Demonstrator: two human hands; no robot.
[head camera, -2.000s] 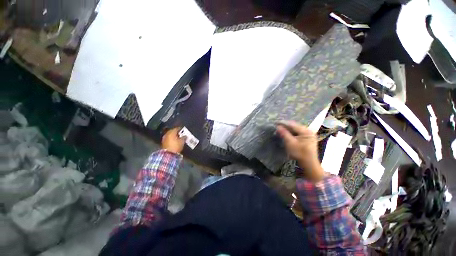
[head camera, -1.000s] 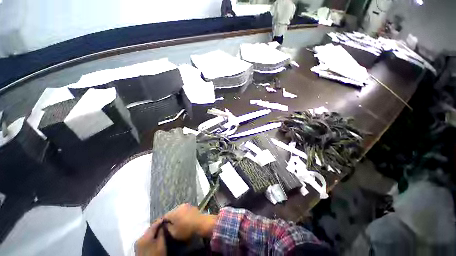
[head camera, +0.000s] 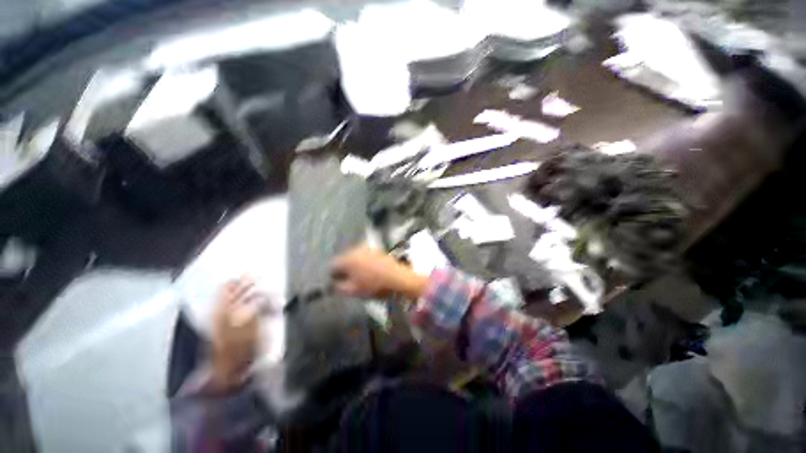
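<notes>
A long grey patterned fabric bundle (head camera: 329, 226) lies on the white paper pattern pieces in front of me, pointing away. A dark tie strip (head camera: 309, 295) runs across its middle. My right hand (head camera: 367, 272) is on the bundle's right side near the strip, fingers bent; whether it grips the strip is too blurred to tell. My left hand (head camera: 233, 326) is raised at the bundle's left, over white paper (head camera: 249, 243), blurred, with fingers apart and nothing seen in it.
Right of the bundle are white paper scraps (head camera: 484, 157), small cut parts and a bushy heap of dark strips (head camera: 619, 208) near the table edge. Tall dark blocks with white paper tops (head camera: 181, 97) stand at the far side. Pale sacks (head camera: 760, 358) lie at lower right.
My hands were together at the near part of the bundle and are now apart, left hand out to the left. The dark strip now shows across the bundle. The view has tilted down.
</notes>
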